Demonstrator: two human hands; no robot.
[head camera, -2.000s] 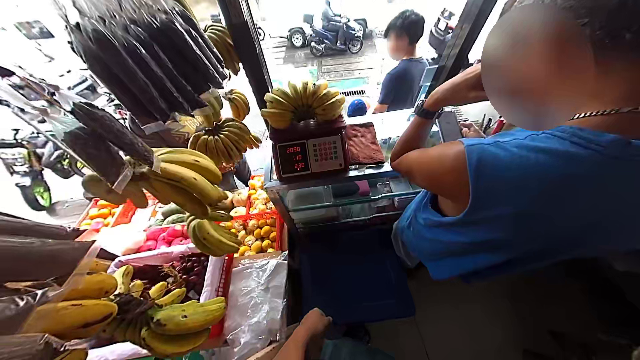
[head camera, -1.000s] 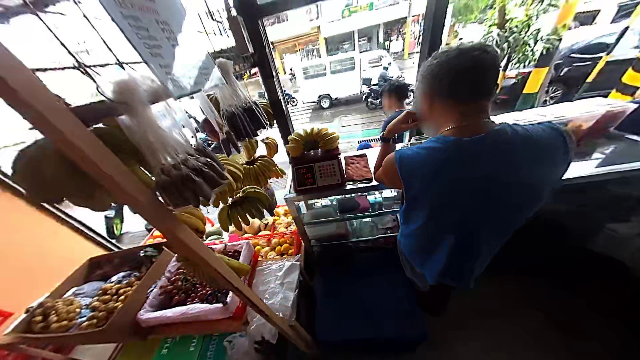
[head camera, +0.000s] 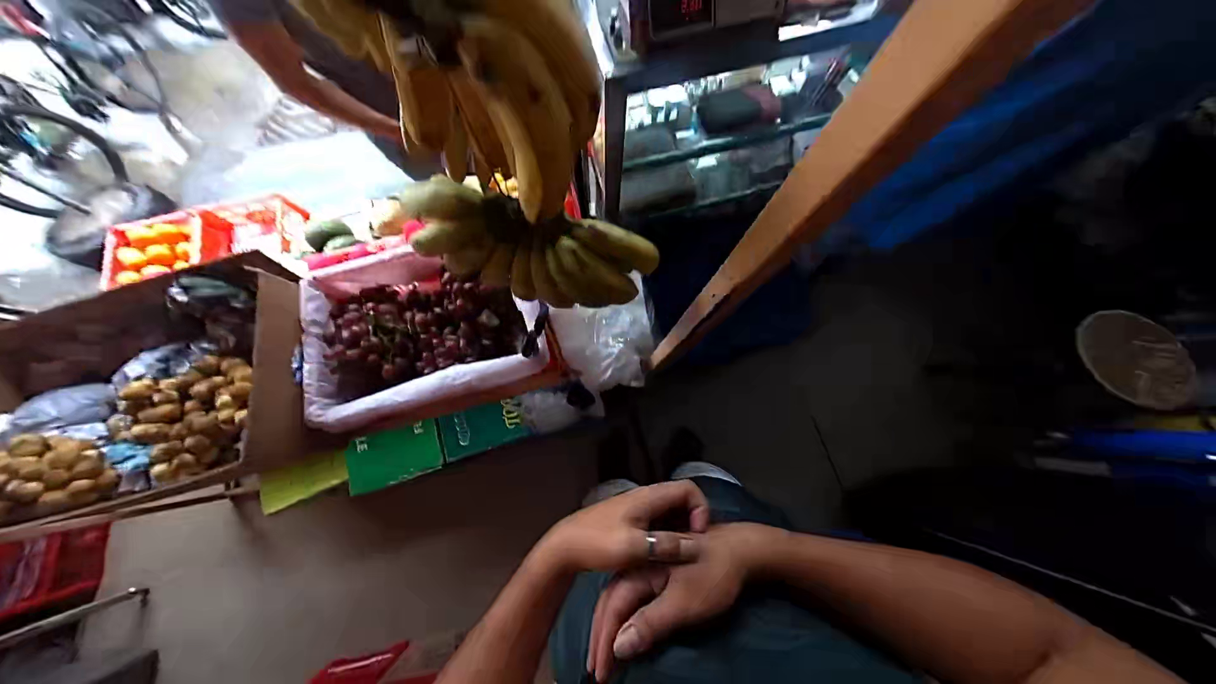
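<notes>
My left hand (head camera: 622, 532), with a ring on one finger, lies across my right hand (head camera: 679, 584) over my lap. The left fingers are bent and touch the back of the right hand; I see nothing held in either. The right hand points down, its fingers loosely extended and partly hidden. Bunches of bananas (head camera: 560, 261) hang in front of me. Beyond them stands a box of red grapes (head camera: 418, 332) lined with white material. To its left, a cardboard box (head camera: 275, 370) holds small brown round fruit (head camera: 195, 408).
A wooden post (head camera: 817, 199) slants across the right side. Behind it stands a glass display case (head camera: 613, 142) with a digital scale (head camera: 708, 14) on top. Orange fruit fills a red crate (head camera: 199, 237). A person's arm (head camera: 313, 90) shows at upper left, near a bicycle wheel (head camera: 57, 161).
The view has swung down and left. Both my hands are now in view, the left across the right; one second ago neither showed. The person in the blue sleeveless top is out of clear view.
</notes>
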